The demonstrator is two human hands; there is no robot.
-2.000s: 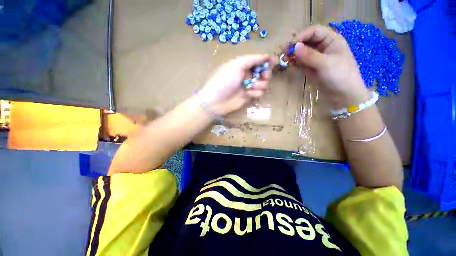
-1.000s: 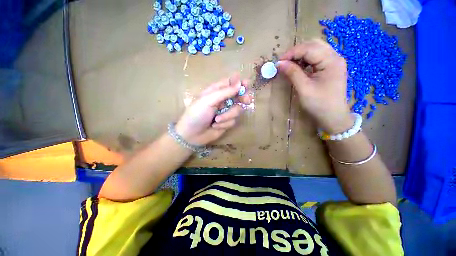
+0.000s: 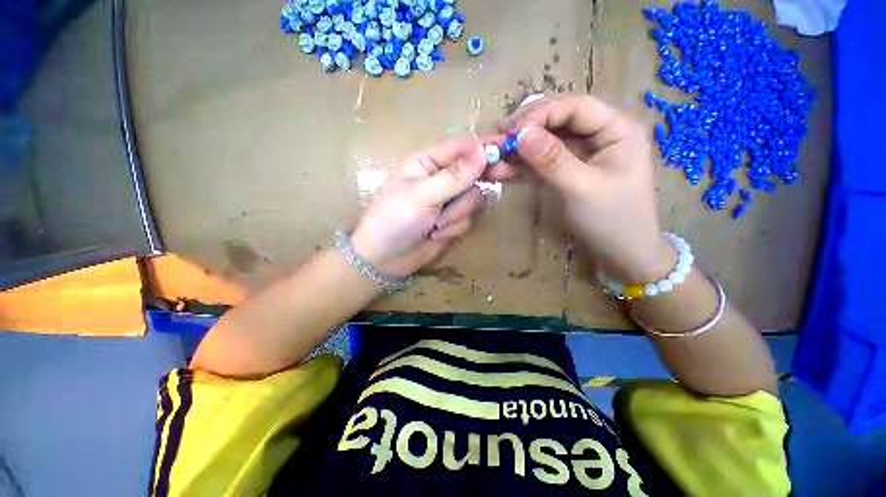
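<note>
My left hand (image 3: pixel 420 201) holds a small pale round cap (image 3: pixel 493 153) between thumb and fingertip. My right hand (image 3: pixel 599 175) pinches a small blue insert (image 3: pixel 509 144) right beside the cap; whether they touch is too small to tell. The white round spot (image 3: pixel 531 100) is mostly hidden behind my right fingers. A pile of assembled blue pieces with pale ends (image 3: pixel 374 37) lies at the upper left, with one piece (image 3: pixel 475 45) apart from it. A pile of all-blue inserts (image 3: pixel 729 97) lies at the upper right.
Brown stained cardboard (image 3: pixel 253 146) covers the table. A dark transparent sheet (image 3: pixel 58 146) and an orange panel (image 3: pixel 73 299) are at left. A crumpled white bag (image 3: pixel 808 14) is at the top right, beside large blue crates (image 3: pixel 855 214). The table's front edge (image 3: pixel 466 319) runs near my body.
My right hand has moved from the white spot to my left fingertips, bringing the blue insert beside the pale cap. The camera view has shifted slightly.
</note>
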